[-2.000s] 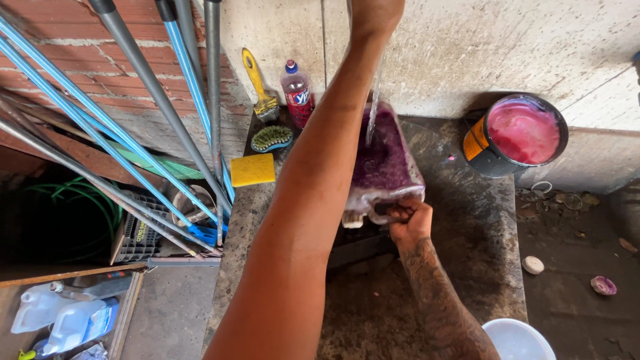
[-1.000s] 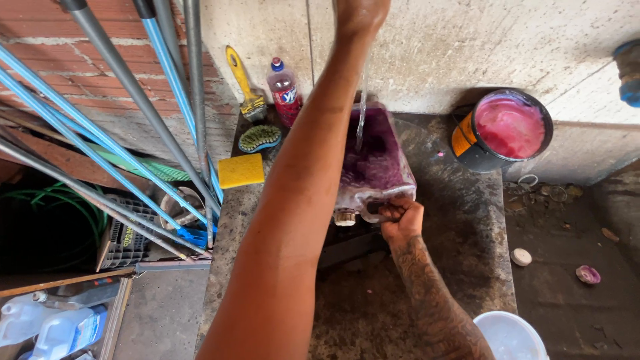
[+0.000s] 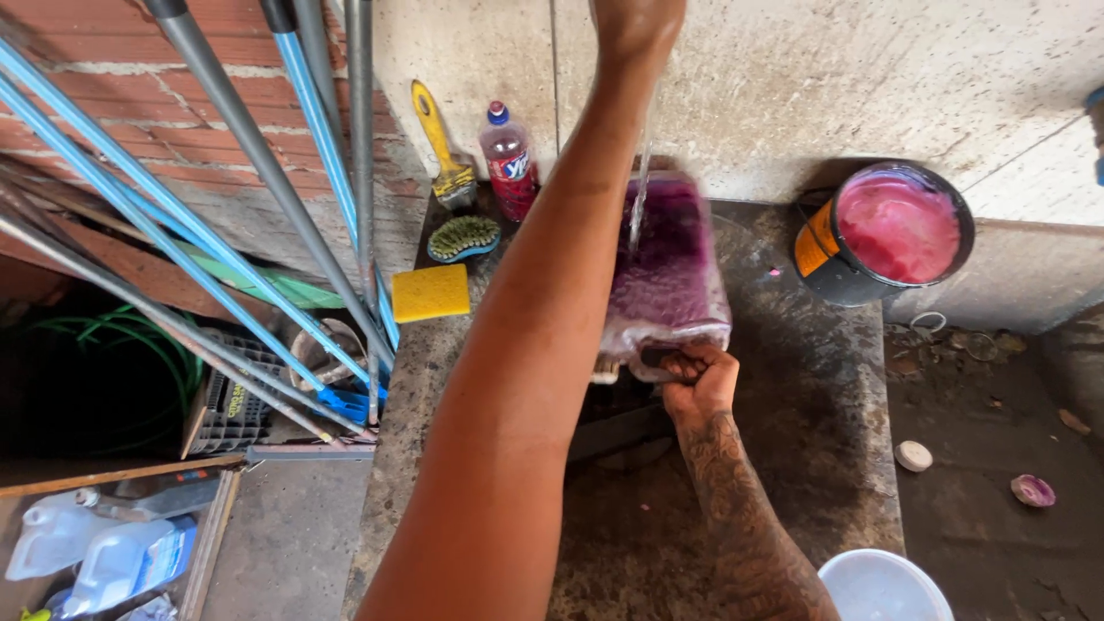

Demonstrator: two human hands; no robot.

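Note:
My right hand (image 3: 703, 379) grips the handle of a translucent plastic jug (image 3: 668, 293) stained with purple-pink liquid, lying over the stone sink. A thin stream of water (image 3: 641, 190) falls onto the jug. My left arm reaches up across the view; my left hand (image 3: 638, 26) is at the top edge, its fingers cut off, so what it touches is hidden. Left of that arm are a yellow sponge (image 3: 430, 292), a scrubbing brush (image 3: 464, 238), a yellow-handled paintbrush (image 3: 442, 155) and a bottle of pink detergent (image 3: 510, 168).
A black bucket of pink paste (image 3: 897, 224) stands at the counter's right back corner. A white plastic tub (image 3: 884, 591) is at the lower right. Blue and grey poles (image 3: 259, 164) lean at the left, above a wooden box with plastic jugs (image 3: 129, 561). Two small caps lie on the right.

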